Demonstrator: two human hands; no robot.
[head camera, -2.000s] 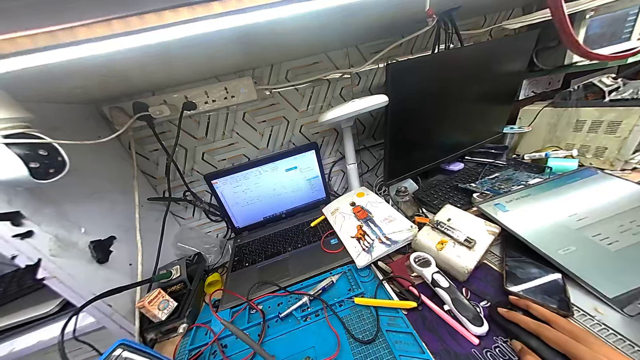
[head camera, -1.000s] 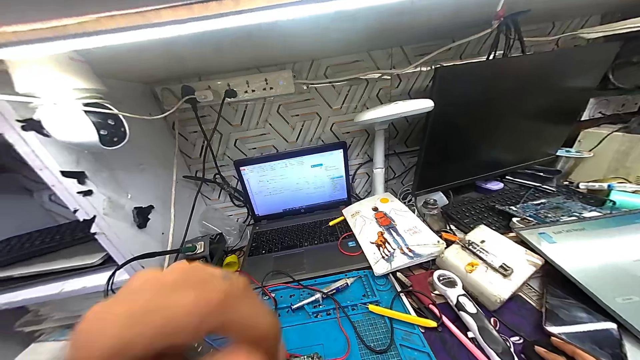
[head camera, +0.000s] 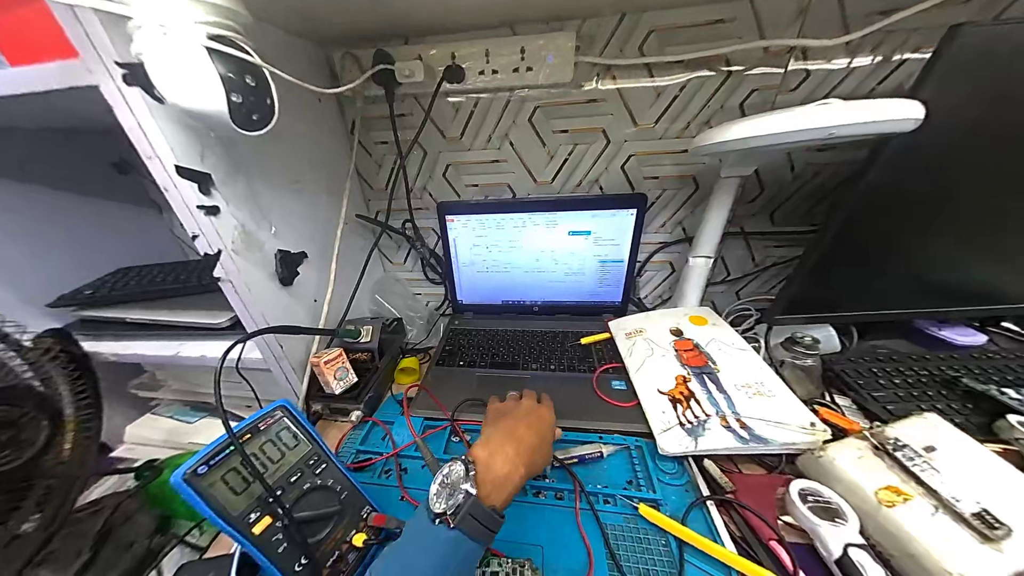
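My left hand (head camera: 516, 436), with a watch (head camera: 450, 488) on its wrist, rests palm down on the front edge and touchpad area of the open laptop (head camera: 532, 352). It grips nothing that I can see; its fingertips are partly hidden. My right hand is out of view. Below the laptop lies a blue silicone repair mat (head camera: 528, 520) with red and black test leads, a pen-like tool (head camera: 588, 454) and yellow tweezers (head camera: 696, 544). A blue-cased digital multimeter (head camera: 280, 488) stands tilted at the lower left, its display lit. Part of a circuit board (head camera: 508, 566) shows at the bottom edge.
An illustrated notebook (head camera: 712, 380) overlaps the laptop's right side. Farther right are a white-handled tool (head camera: 828, 512), a stained white box (head camera: 920, 496), a black keyboard (head camera: 920, 384) and a monitor (head camera: 920, 200). A lamp (head camera: 808, 128) stands behind. Left, a small carton (head camera: 334, 370) sits by a black device.
My left hand, blurred at the lower left a second ago, is now on the laptop. My right hand has left the view at the right. The view has shifted left, and the multimeter shows more fully.
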